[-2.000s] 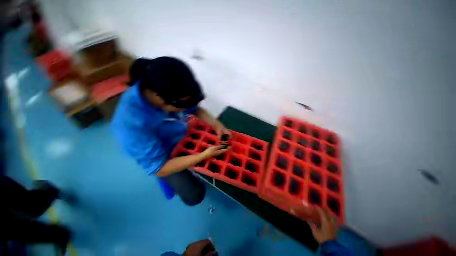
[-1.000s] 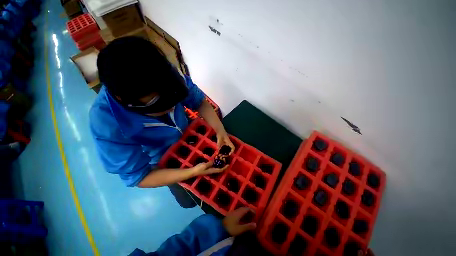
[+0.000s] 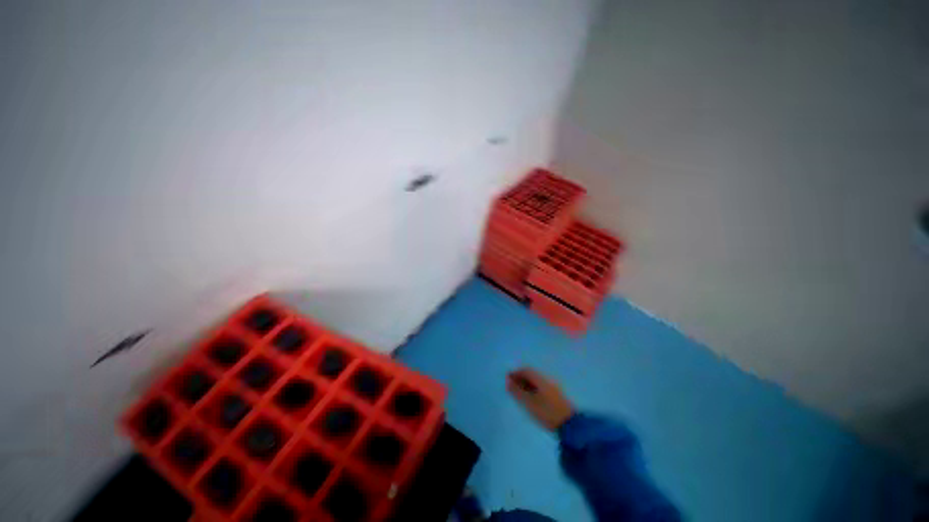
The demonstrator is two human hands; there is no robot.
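Note:
A red pocketed tray (image 3: 306,393) lies at the lower left on a dark surface. Small dark rounded units sit in its pockets, one to a pocket. My right hand (image 3: 542,398) is right of the tray, over the blue floor and apart from the tray. It is small and blurred, with its fingers bent and a dark spot near the fingertips. I cannot tell whether it holds something. My left hand does not show; only bits of blue cloth show at the bottom edge.
Two stacks of red trays, a taller one (image 3: 517,237) and a lower one (image 3: 570,285), stand on the blue floor (image 3: 693,408) in the wall corner. The white wall (image 3: 306,153) runs behind the near tray. The dark surface's corner (image 3: 453,464) shows beside the tray.
The view has swung right. The other person and their tray have left the picture. The filled tray now lies at the left, and the corner stacks have come in. My left hand is gone from view.

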